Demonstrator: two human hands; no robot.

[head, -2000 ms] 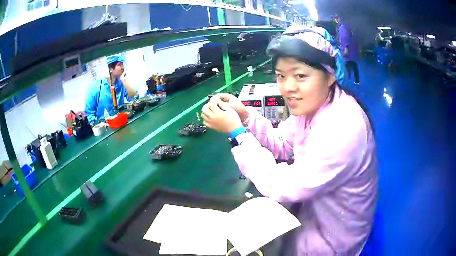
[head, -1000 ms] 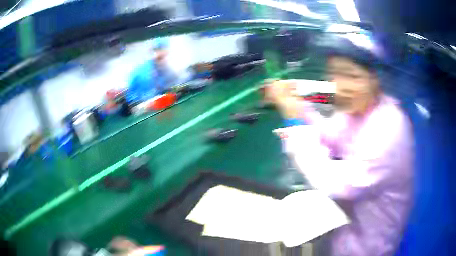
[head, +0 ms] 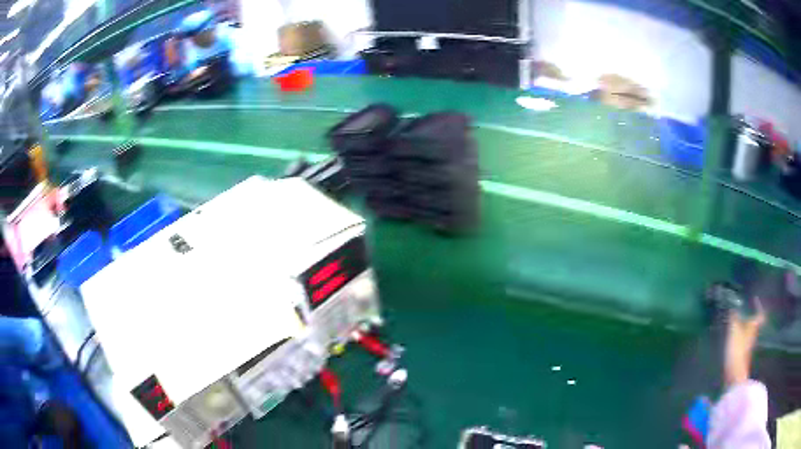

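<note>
My right hand [head: 742,338] reaches in at the right edge, blurred, in a pale pink sleeve, with its fingers at a dark unit [head: 725,298] on the green bench. Whether it grips the unit cannot be told. A small blue and pink thing [head: 696,419] shows beside the sleeve. A black unit with a shiny pale rim [head: 501,439] is cut off by the bottom edge. My left hand is not in view.
White power supplies [head: 220,281] with red digits fill the left; red and black leads [head: 376,344] lie before them. Black housings [head: 430,171] stand piled behind. Blue bins [head: 145,221] are at left, a green post [head: 716,149] at right. Cream paper [head: 789,431] shows bottom right.
The view has swung left, away from the pink-coated worker, to the power supplies and black pile. A hand low at the bottom edge one second ago now reaches up at the right.
</note>
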